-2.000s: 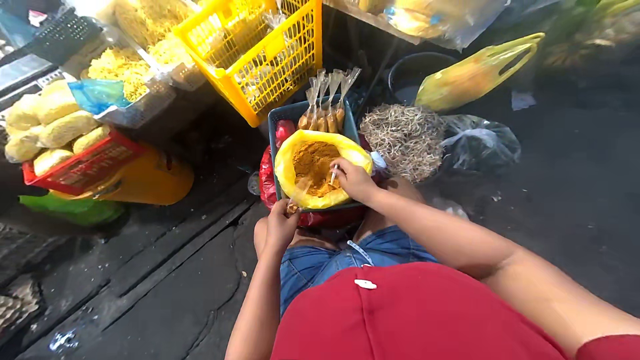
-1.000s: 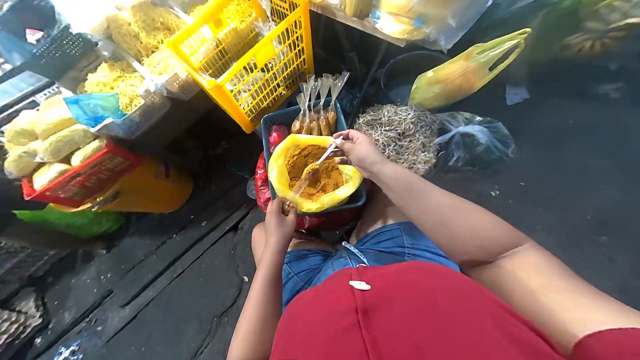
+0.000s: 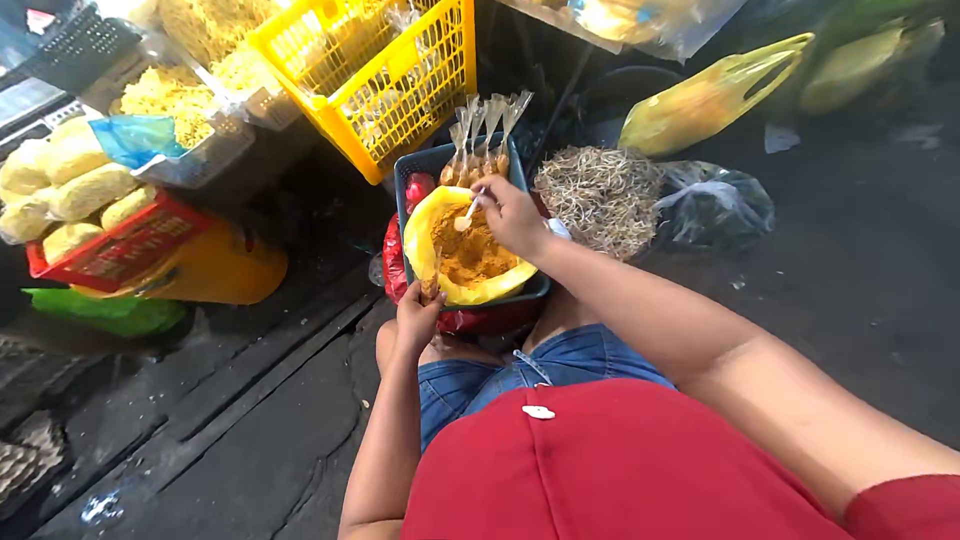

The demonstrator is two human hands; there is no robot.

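Note:
An open yellow plastic bag (image 3: pixel 424 232) of orange-brown powder (image 3: pixel 472 255) rests in a dark blue-grey plastic basket (image 3: pixel 531 291) by my knees. My right hand (image 3: pixel 511 214) pinches the handle of a small white plastic spoon (image 3: pixel 463 223), its bowl over the powder near the upper left. At the bag's lower left rim, my left hand (image 3: pixel 417 315) grips a small clear plastic bag (image 3: pixel 430 287) with some brown powder in its bottom. Several filled clear bags (image 3: pixel 480 161) stand with twisted tops at the basket's far end.
A yellow crate (image 3: pixel 405 90) stands beyond the basket. To the right lie a heap of small pale dried fish or sprouts (image 3: pixel 600 199), a yellow carrier bag (image 3: pixel 690 105) and a tied clear bag (image 3: pixel 716 206). On the left, a red crate (image 3: pixel 120 247) holds wrapped yellow bundles.
A second ago the white spoon reached across toward my left hand; my right hand has since brought it back over the powder. My left hand stays at the bag's lower left rim.

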